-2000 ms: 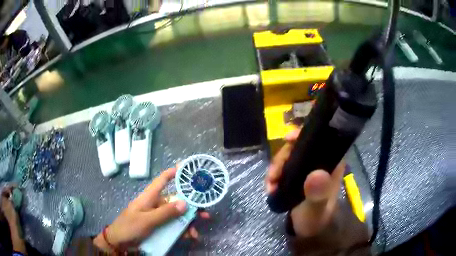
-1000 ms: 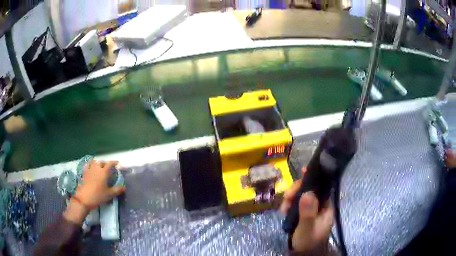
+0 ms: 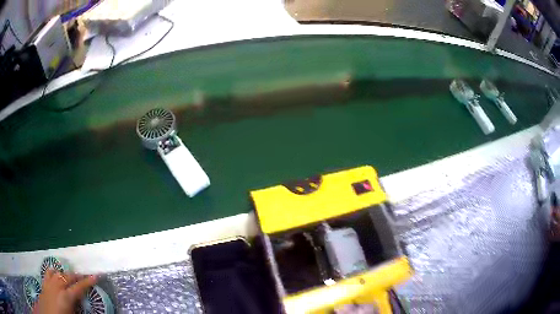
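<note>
My left hand point(image 3: 60, 295) is at the bottom left, cut off by the lower edge. It lies over the round slatted heads of pale blue-green handheld fans point(image 3: 97, 300) on the bench. Its fingers are spread, and I cannot tell whether it grips a fan. The fans' handles are out of the picture. My right hand and the black electric screwdriver are not in view. The yellow screw feeder point(image 3: 319, 204) stands at the bottom centre, its dark hopper open with a pale part inside, its front cut off.
A black smartphone point(image 3: 228, 279) lies left of the feeder. The green belt point(image 3: 295, 132) carries one fan point(image 3: 184, 172) with small parts exposed at its neck, and two fans point(image 3: 478, 113) at the right. Another person's hand point(image 3: 555, 222) and fans point(image 3: 540, 162) are at the right edge.
The view has tilted up towards the belt. My right hand and the screwdriver have left the picture. My left hand went from holding a fan to the fan group, and now appears lower.
</note>
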